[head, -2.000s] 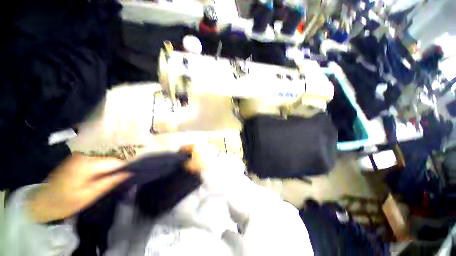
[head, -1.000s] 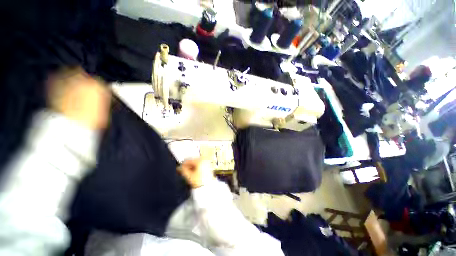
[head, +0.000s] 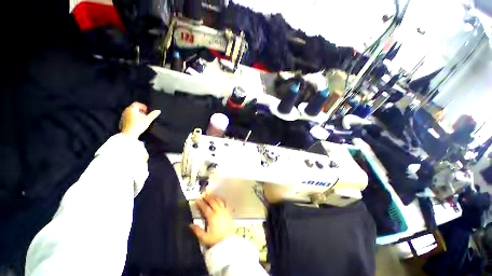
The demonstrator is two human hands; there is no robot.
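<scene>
My left hand (head: 136, 119) is on black cloth left of and behind the sewing machine, arm stretched out, thumb apart from the fingers; no cloth shows clearly between them. My right hand (head: 214, 220) lies with fingers spread on the machine bed (head: 237, 197), just in front of the needle area. A large black garment (head: 162, 215) runs between my arms, its right edge beside my right hand. The cream-white JUKI machine head (head: 275, 167) stands beyond my right hand. The needle tip cannot be made out.
A dark squarish stack of cut pieces (head: 323, 237) lies right of the bed. A big black garment heap (head: 59, 129) fills the left. A pink-white spool (head: 217, 124), dark thread cones (head: 289, 98) and another machine (head: 199, 39) stand behind. A teal basket (head: 396, 215) is at the right.
The view has tilted up. My left hand has moved farther forward, behind the machine's left end. My right hand has moved from the bed's front edge towards the needle area and now lies spread.
</scene>
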